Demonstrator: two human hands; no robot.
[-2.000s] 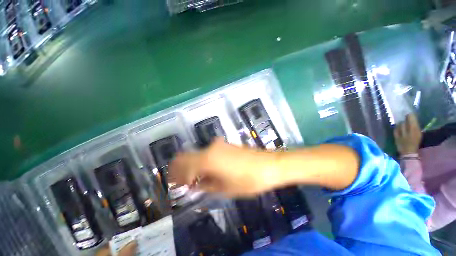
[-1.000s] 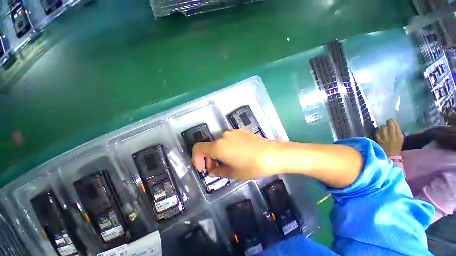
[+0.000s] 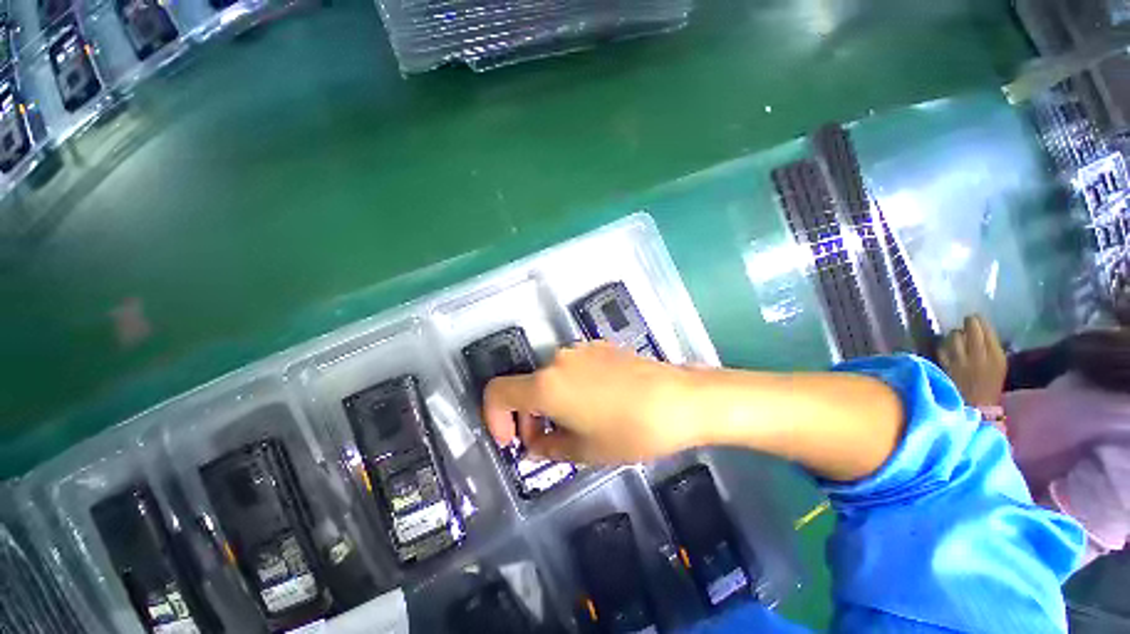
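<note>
A clear blister tray (image 3: 421,325) holds black handheld units in two rows. My right hand (image 3: 589,403) reaches in from the right, palm down, with bent fingers at the unit (image 3: 499,351) in the fourth pocket from the left of the far row. The fingertips are over its recess, and a pale label area shows just below them. Whether they pinch a label is hidden. Another open-backed unit (image 3: 403,464) lies left of my hand. A white label sheet (image 3: 359,619) is cut off by the bottom edge. My left hand is not in view.
Stacked clear trays (image 3: 533,31) stand at the top. Another tray of units (image 3: 74,68) is at the top left. Black strips (image 3: 855,248) lie on clear film on the right. Another person's hand (image 3: 973,359) and pink sleeve are at the right.
My right hand has moved from the third unit to the fourth and stays there. The left fingers and most of the label sheet have dropped out of view. The view has shifted slightly.
</note>
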